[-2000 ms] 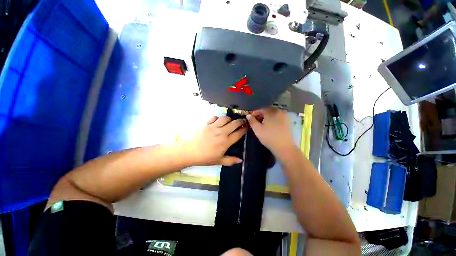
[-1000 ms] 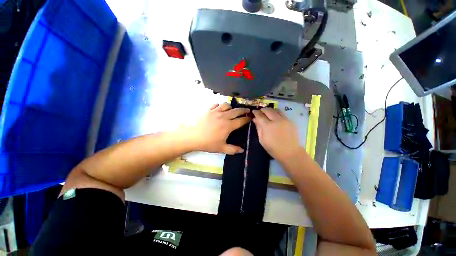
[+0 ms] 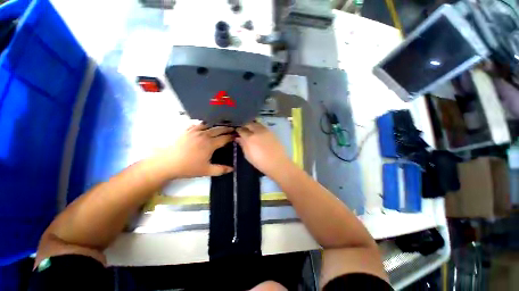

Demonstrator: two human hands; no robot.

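Note:
The long black fabric panel (image 3: 222,213) runs from under the sewing machine head (image 3: 219,85) to the table's front edge, with a thin silver line (image 3: 235,193) down its middle and a small silver end piece near the edge. My left hand (image 3: 196,152) lies flat on the panel's left side, fingertips close to the needle area, thumb lower down. My right hand (image 3: 260,146) presses the panel's right side, fingertips beside the left ones. The needle and the panel's far end are hidden under the head and fingers.
Yellow tape (image 3: 297,136) frames the pale plate. A large blue crate (image 3: 34,119) stands left. Green-handled snips (image 3: 340,135) lie right, with two blue bins (image 3: 402,186) and black pieces beyond. A screen (image 3: 429,54) is upper right. A red switch (image 3: 150,84) sits left of the head.
The camera view has shifted, so the machine and table appear further left. Both hands stay on the panel near the needle area, and little else has visibly moved.

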